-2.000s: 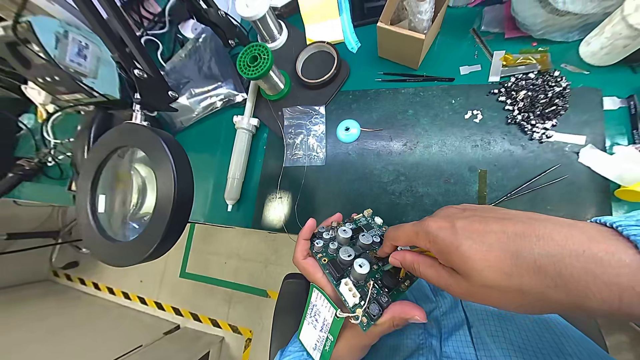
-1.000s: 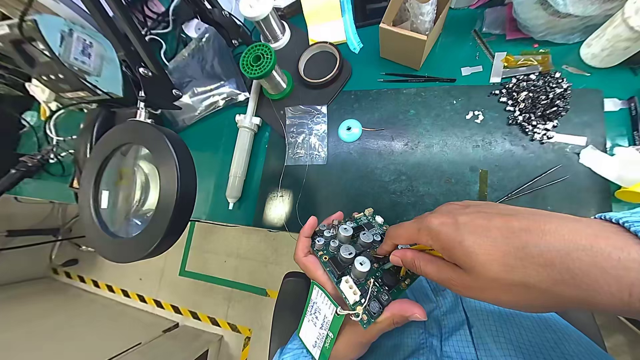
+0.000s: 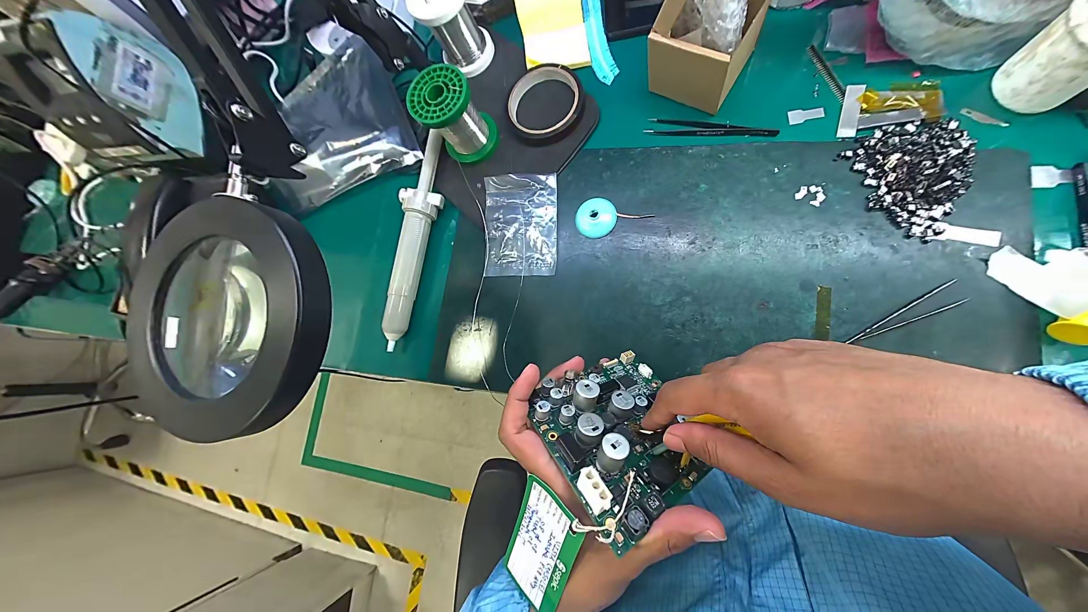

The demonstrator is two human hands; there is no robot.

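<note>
My left hand [image 3: 544, 442] cradles a green circuit board [image 3: 569, 450] from below, its thumb along the near edge. The board carries several silver can capacitors [image 3: 614, 450], a white connector [image 3: 594, 490] and dark coils. A green-edged tag [image 3: 541, 544] bearing handwriting hangs from the board by a white string [image 3: 627, 501]. My right hand [image 3: 765, 425] reaches over the board's right part, with thumb and forefinger pinched at its surface. A strip of yellow film or tape [image 3: 718, 424] shows between these fingers; what their tips grip is hidden.
A dark mat [image 3: 697, 280] bears metal tweezers [image 3: 905, 313], a blue round object [image 3: 596, 218], a clear bag [image 3: 520, 225] and a pile of small parts [image 3: 918, 174]. Black tweezers [image 3: 714, 129], solder spools [image 3: 450, 110] and a syringe-like tube [image 3: 412, 263] lie behind. A ring magnifier [image 3: 225, 319] overhangs the left.
</note>
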